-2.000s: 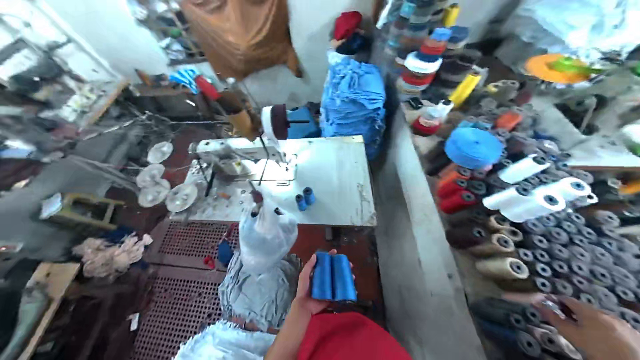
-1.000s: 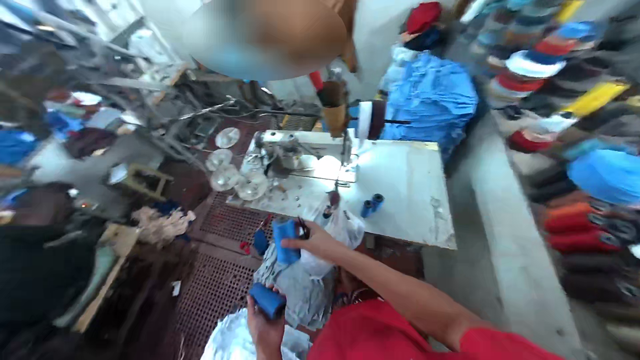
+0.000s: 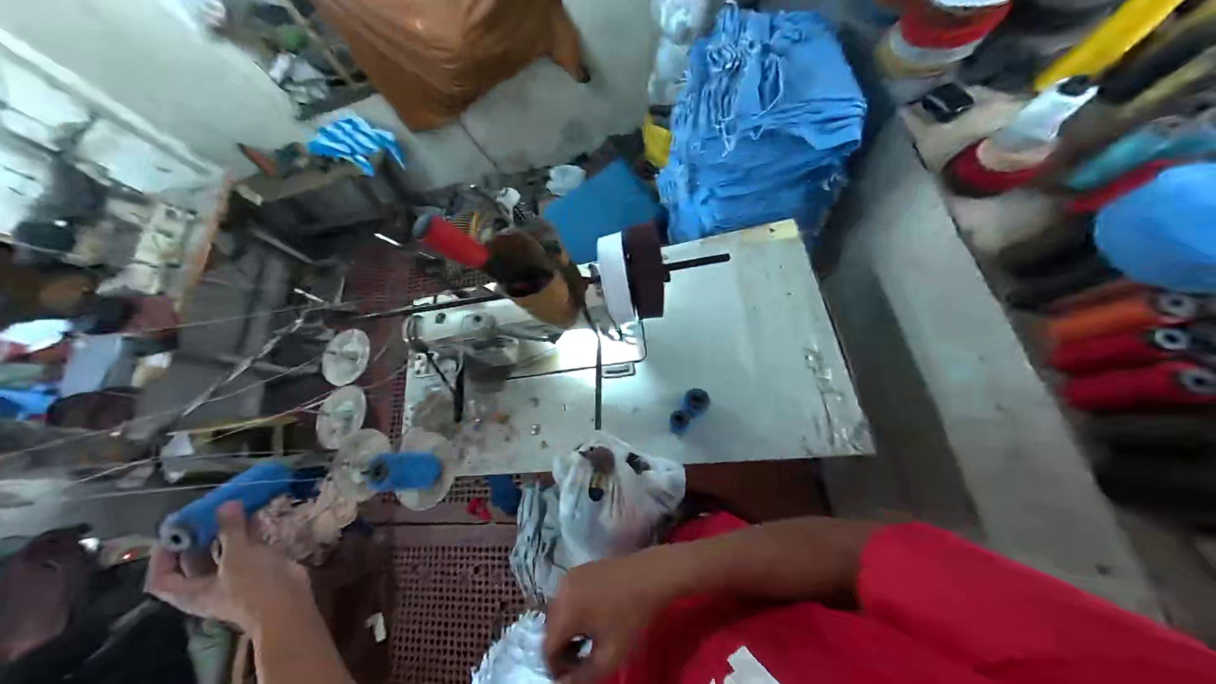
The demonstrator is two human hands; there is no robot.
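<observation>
My left hand (image 3: 223,579) is at the lower left, gripping a blue thread cone (image 3: 223,503). Just right of it, another blue thread cone (image 3: 407,471) sits on one of the round white discs (image 3: 344,357) of the thread stand. My right hand (image 3: 598,617) hangs low in front of my red shirt, its fingers curled; no cone shows in it. Near it is a translucent plastic bag (image 3: 617,499). Behind is a sewing machine (image 3: 484,328) on a pale table (image 3: 750,332), with two small blue spools (image 3: 689,410) standing on the tabletop.
A stack of blue garments (image 3: 760,123) rises behind the table. A concrete ledge (image 3: 969,380) runs along the right, with many thread cones (image 3: 1121,370) beyond it. Thin threads cross at left above the discs. A perforated dark red grate (image 3: 456,598) lies below, beside grey cloth (image 3: 537,541).
The left hand has moved left to the thread stand with a blue cone. A blue cone now sits on a disc. The right hand, which held a cone one second ago, has come down toward the shirt.
</observation>
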